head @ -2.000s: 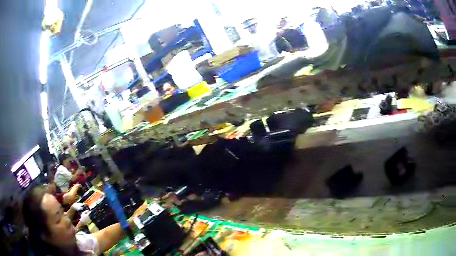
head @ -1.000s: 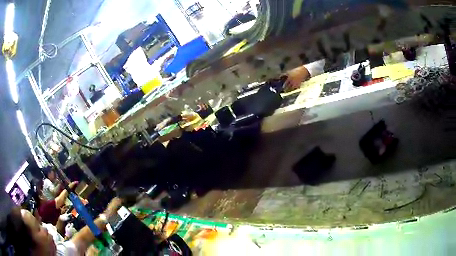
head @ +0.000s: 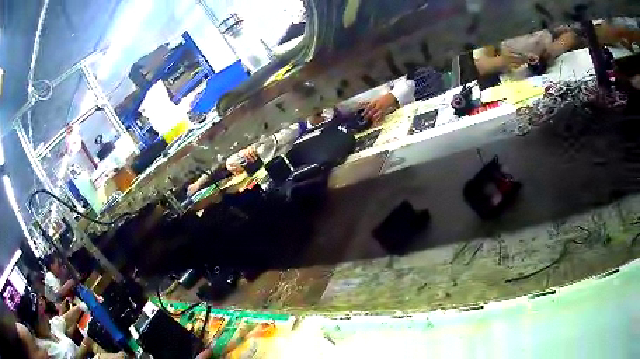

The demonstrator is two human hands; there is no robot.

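Observation:
Neither of my hands is in the picture. A black unit with red and white inside [head: 492, 189] lies on the worn grey board [head: 435, 270] at right, with a thin lead sticking up. A second black unit [head: 401, 227] lies singly to its left. A pile of whitish-pink loops [head: 547, 109] lies beyond them at upper right. Red parts [head: 485, 107] lie on the white surface just left of the loops. Flat dark pads [head: 423, 122] lie further left on that surface.
Other workers' hands show across the bench, one near the black parts [head: 380, 108]. A post [head: 595, 52] stands at upper right. A blue bin [head: 223, 85] is in the distance. Other workers sit at lower left by a blue tool [head: 102, 315]. A pale green-white surface edges the bottom.
The view has swung, so the two black units and the board's contents have shifted left in the picture. More of the other workers' hands show across the bench.

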